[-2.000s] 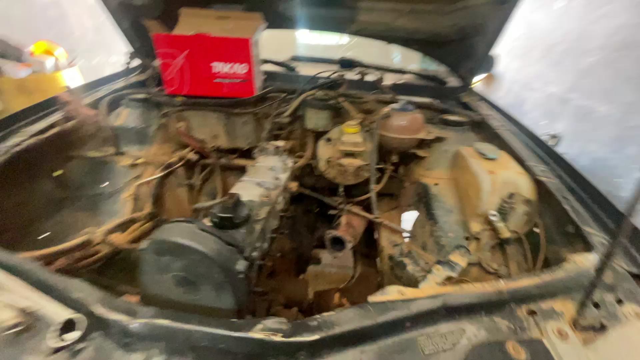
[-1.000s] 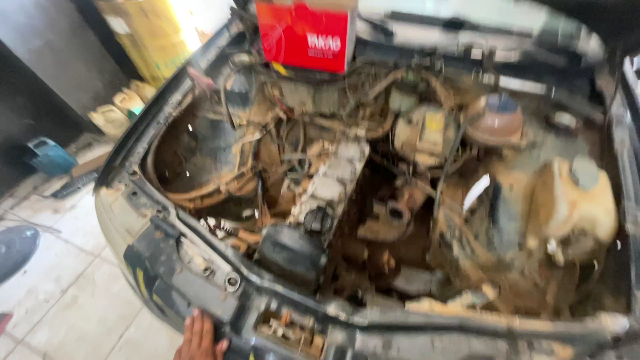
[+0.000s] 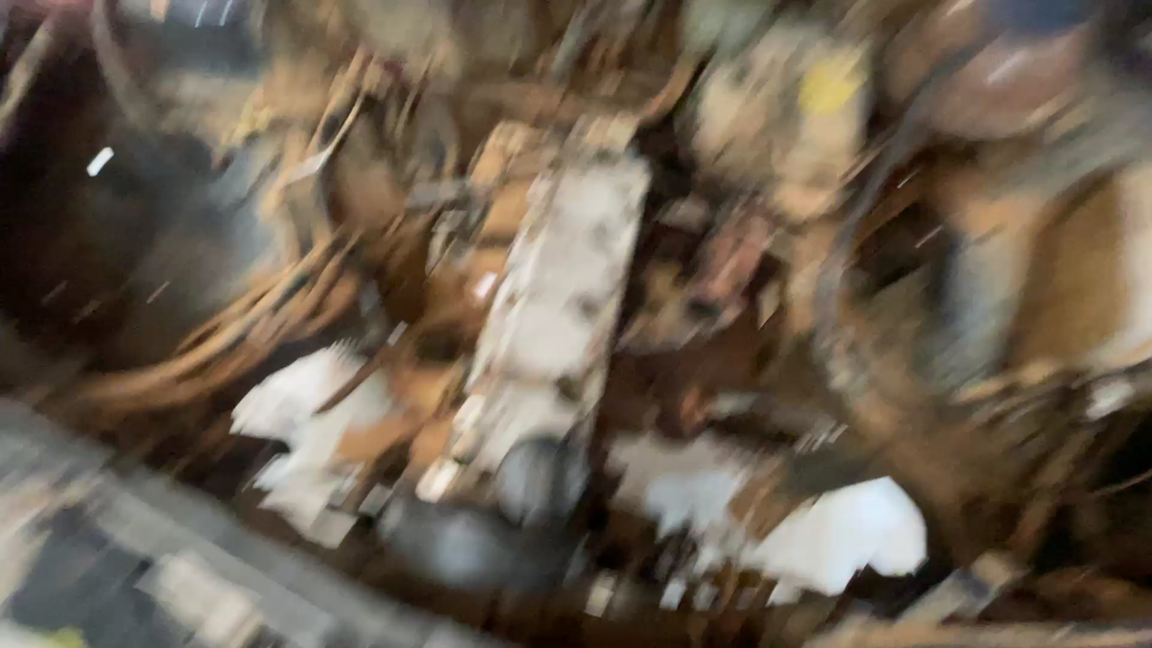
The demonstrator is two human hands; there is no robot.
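Note:
Neither of my hands shows in the blurred head view. A pale metal valve cover (image 3: 567,288) runs along the top of the car engine in the middle. At its lower end sit a round black oil filler cap (image 3: 542,479) and a black plastic timing cover (image 3: 459,540). Rust-coloured hoses (image 3: 261,310) curve along the left side of the engine bay. A yellow cap (image 3: 832,83) tops a reservoir at the upper right. What my hands touch or hold cannot be seen.
The car's dark front panel edge (image 3: 207,540) crosses the lower left. A dark hose (image 3: 832,288) bends down the right side. At the upper right is a brownish round tank (image 3: 1012,90) with a blue cap (image 3: 1044,13).
The view has moved much closer over the engine. A hand that rested on the front edge of the car one second ago is out of view, as is the red box.

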